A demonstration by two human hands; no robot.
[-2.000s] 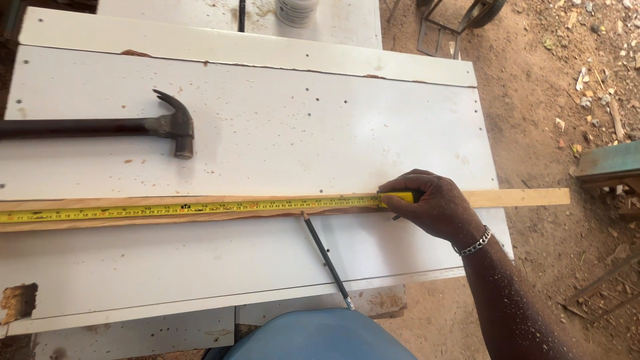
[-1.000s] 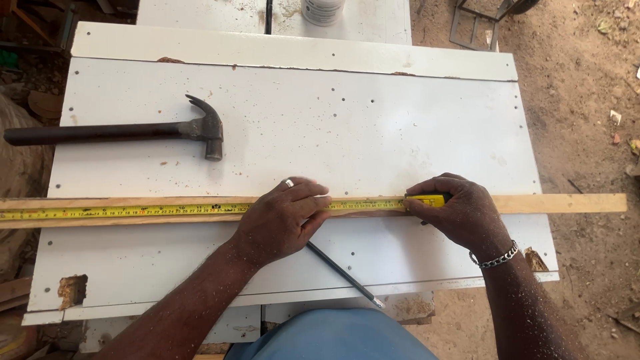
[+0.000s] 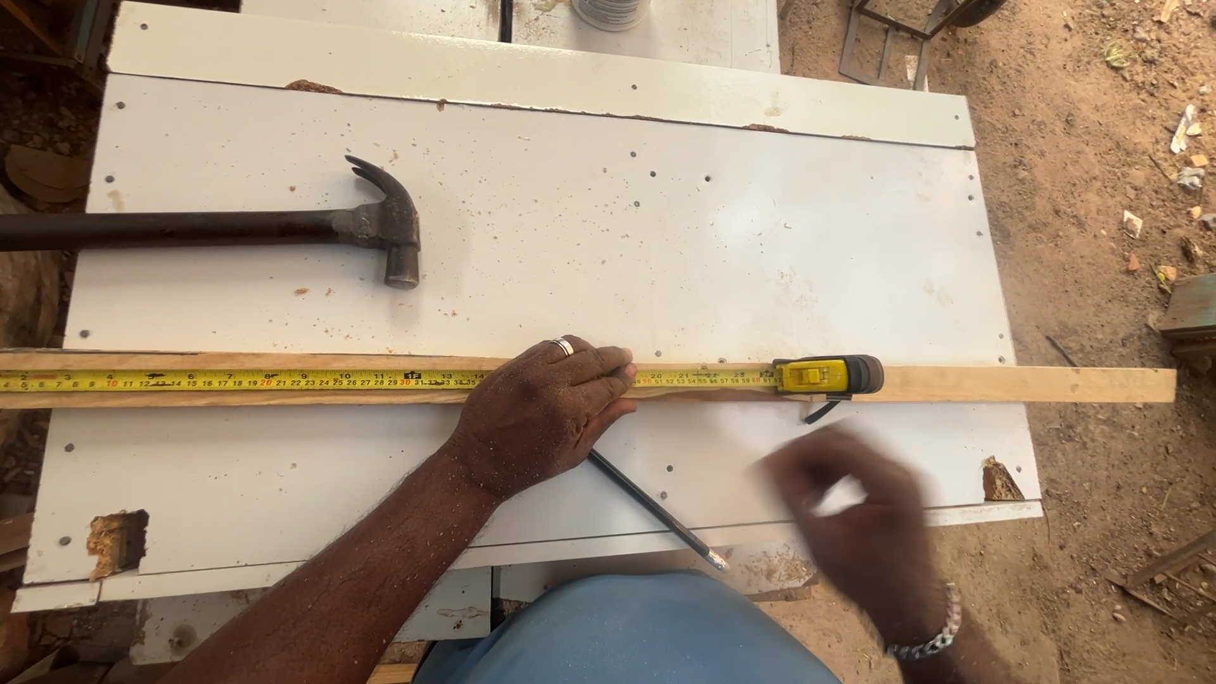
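Note:
A wooden batten (image 3: 1026,384) lies across a white board, with the yellow blade (image 3: 237,379) of a tape measure laid out along it. The tape measure's yellow and black case (image 3: 825,375) rests on the batten, right of centre. My left hand (image 3: 546,408) presses the blade down on the batten. Below the case, my right hand (image 3: 850,522) is blurred and touches neither case nor batten; its fingers are curled, and whether they hold anything cannot be told. A dark pencil (image 3: 655,508) lies slanted beside my left hand, its upper end hidden.
The white board (image 3: 532,237) has screw heads, wood dust and a broken hole (image 3: 119,543) at its lower left. A claw hammer (image 3: 380,228) lies upper left. A white container (image 3: 611,11) stands beyond the board. A metal frame (image 3: 888,43) is on the dirt ground at upper right.
My left hand has come in onto the blade; it was out of view two seconds ago. My right hand has let go of the tape case and moved down toward me.

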